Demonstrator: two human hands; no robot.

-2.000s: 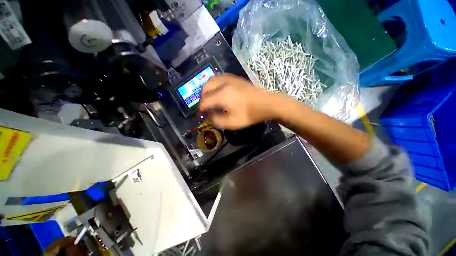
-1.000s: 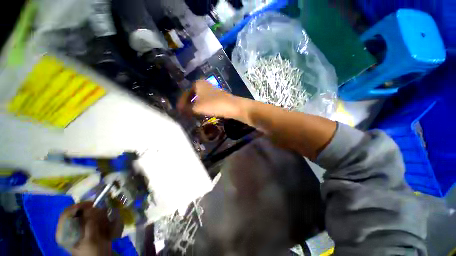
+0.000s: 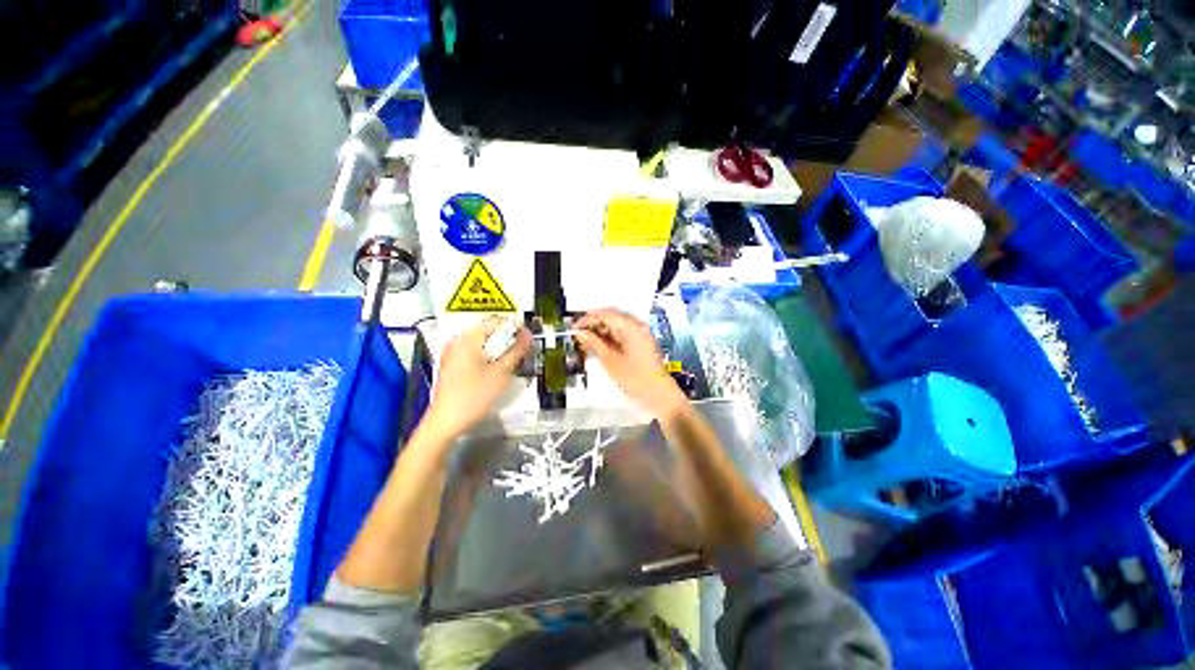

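My left hand is at the left side of the work fixture, with white stick parts bunched in its fingers. My right hand is at the fixture's right side, its fingertips pinching the end of a white stick part that lies across the fixture. A black upright strip runs through the fixture. Below, a small pile of white stick parts lies on the grey metal tray.
A blue tote full of white sticks stands at left. The white machine body is ahead, with red scissors on a ledge. At right are a clear bag of parts, a blue stool and blue bins.
The view has swung from the side touchscreen to the machine's front. My right hand has moved from beside the screen to the fixture. Both hands are now at the fixture.
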